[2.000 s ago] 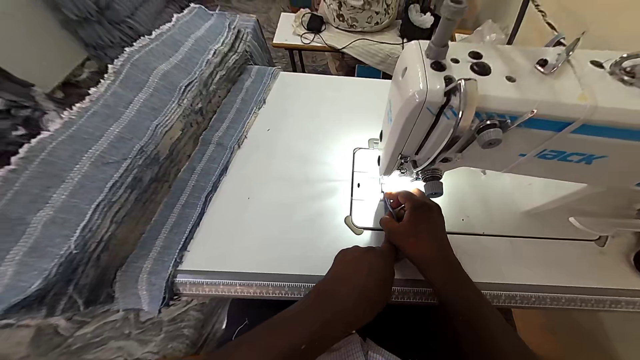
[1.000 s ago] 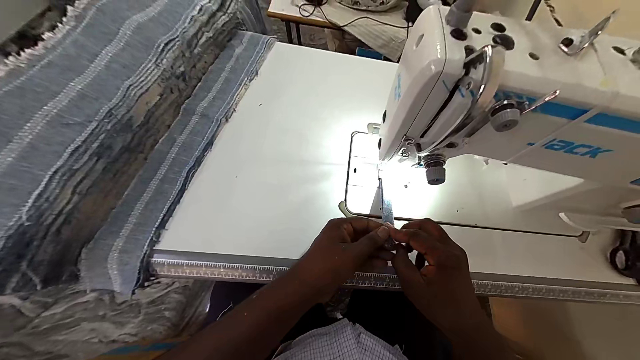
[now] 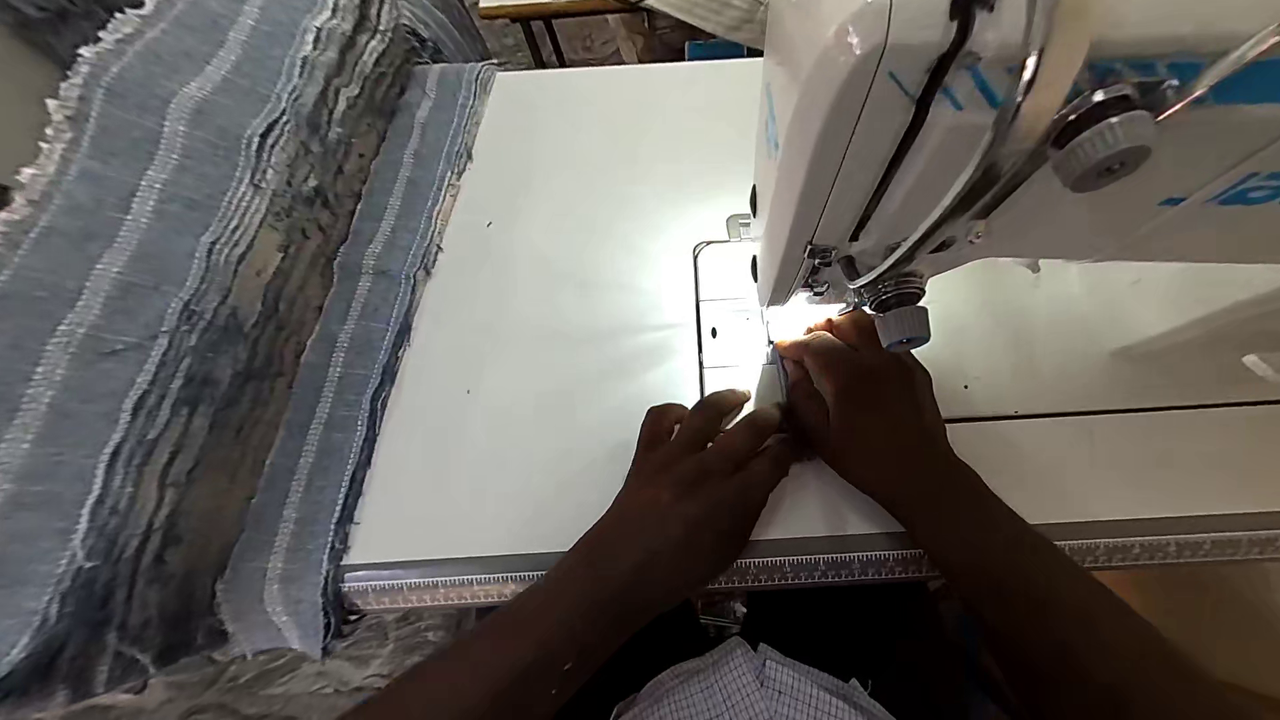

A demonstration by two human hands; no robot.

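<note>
A white industrial sewing machine (image 3: 860, 130) stands over the white table, its lamp glaring at the needle area. Just in front of the needle, my right hand (image 3: 865, 400) pinches a narrow blue-grey fabric strip (image 3: 782, 375), most of which the fingers hide. My left hand (image 3: 705, 460) lies lower and to the left, fingers bent on the table, with its fingertips at the strip's near end; whether they grip it cannot be told. Glare and fingers hide the needle and presser foot.
A thick stack of striped blue-grey fabric (image 3: 130, 270) with frayed edges covers the left side. A measuring tape (image 3: 800, 570) runs along the table's front edge. A tension or thumb knob (image 3: 903, 327) hangs close above my right hand. Another table (image 3: 560, 8) stands behind.
Both hands were together near the table's front edge; they have moved up toward the needle and apart, the right one furthest. The view has moved closer to the machine.
</note>
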